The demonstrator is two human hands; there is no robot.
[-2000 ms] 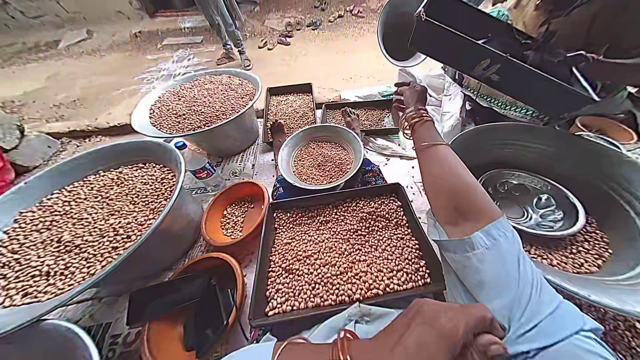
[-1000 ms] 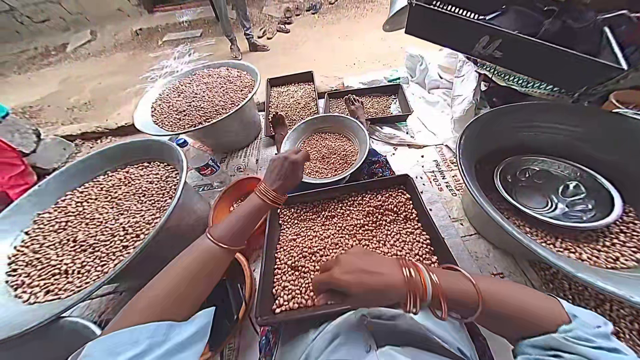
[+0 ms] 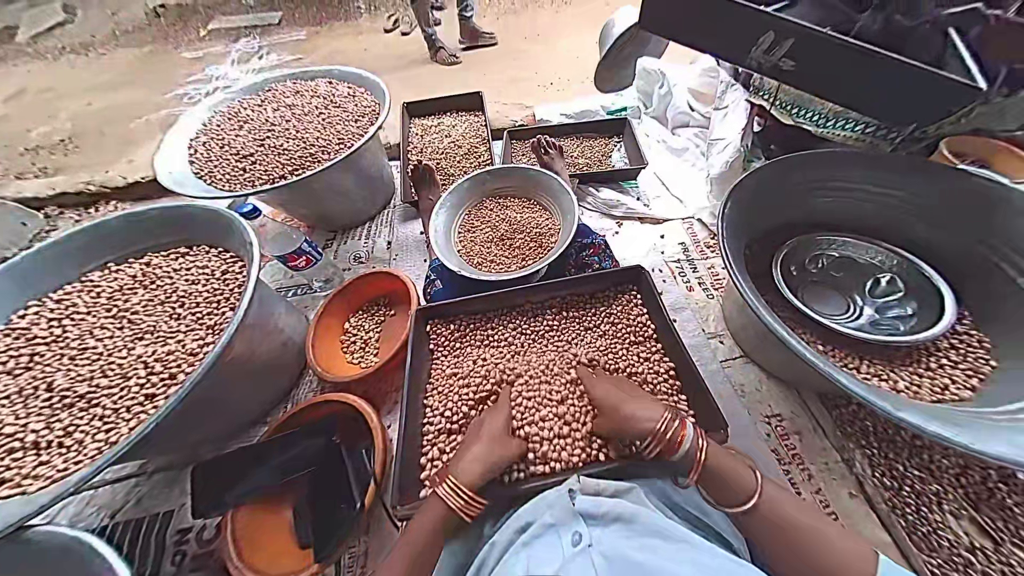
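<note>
A black rectangular tray (image 3: 714,400) lies across my lap, filled with shelled nuts or beans (image 3: 552,336). My left hand (image 3: 486,440) rests on them at the tray's near left, a finger pointing forward; whether it holds any is hidden. My right hand (image 3: 624,406), with bangles at the wrist, reaches into the nuts from the near right, fingertips pressed into them and partly hidden. Just past the tray, between my feet, stands a round metal bowl (image 3: 566,240) part filled with the same nuts. An orange bowl (image 3: 320,332) with a few paler nuts stands at the tray's left.
Large metal tubs of nuts stand at left (image 3: 272,344), far left (image 3: 352,180) and right (image 3: 752,320), the last holding a steel dish (image 3: 864,280). Two smaller black trays lie beyond my feet. A plastic bottle (image 3: 284,244) leans at left. A person's legs (image 3: 432,32) show behind.
My left hand has come back from the round metal bowl to the near left of the tray. My right hand stays in the tray, now farther right.
</note>
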